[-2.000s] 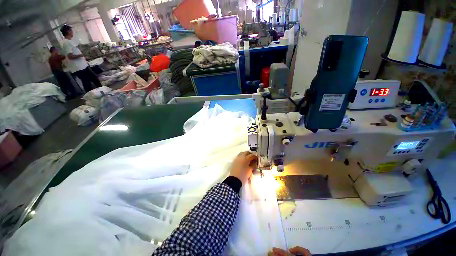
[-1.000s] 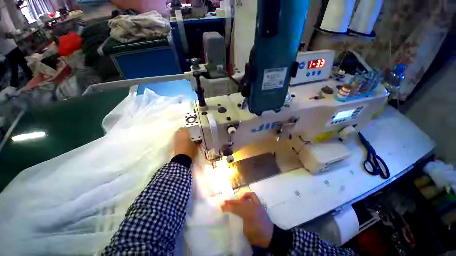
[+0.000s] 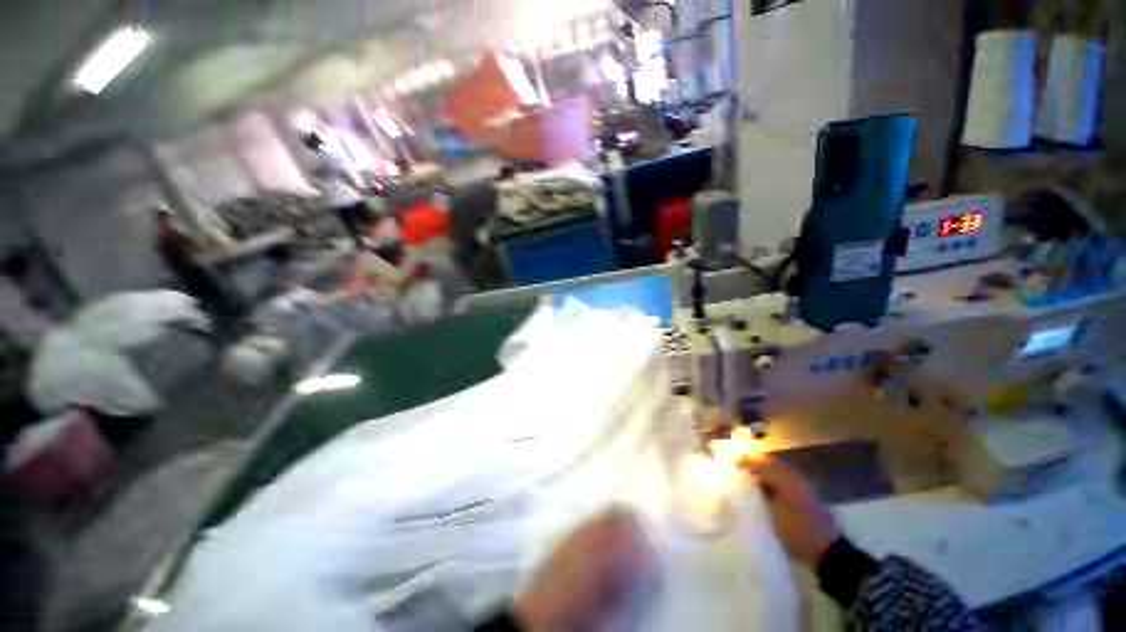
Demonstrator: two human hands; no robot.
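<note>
The sheer white fabric (image 3: 408, 494) lies in a large heap left of the needle and runs to the sewing machine (image 3: 852, 358). The bright lamp glares at the needle area, so the presser foot is hard to see. My right hand (image 3: 794, 504) is just right of the lamp glow, fingertips close to the needle area on the fabric's right edge; its grip is unclear. My left hand (image 3: 595, 574) is blurred, over the fabric at the lower middle; I cannot tell whether it grips any.
A smartphone (image 3: 856, 222) stands upright on the machine head. The control box (image 3: 957, 228) shows red digits. Two thread cones (image 3: 998, 89) stand behind. The green side table (image 3: 371, 385) is at left. Fabric piles and a blurred person (image 3: 331, 173) are farther back.
The view has swung left and up. My left hand has moved from beside the machine head back toward me. My right hand has moved up to the needle area.
</note>
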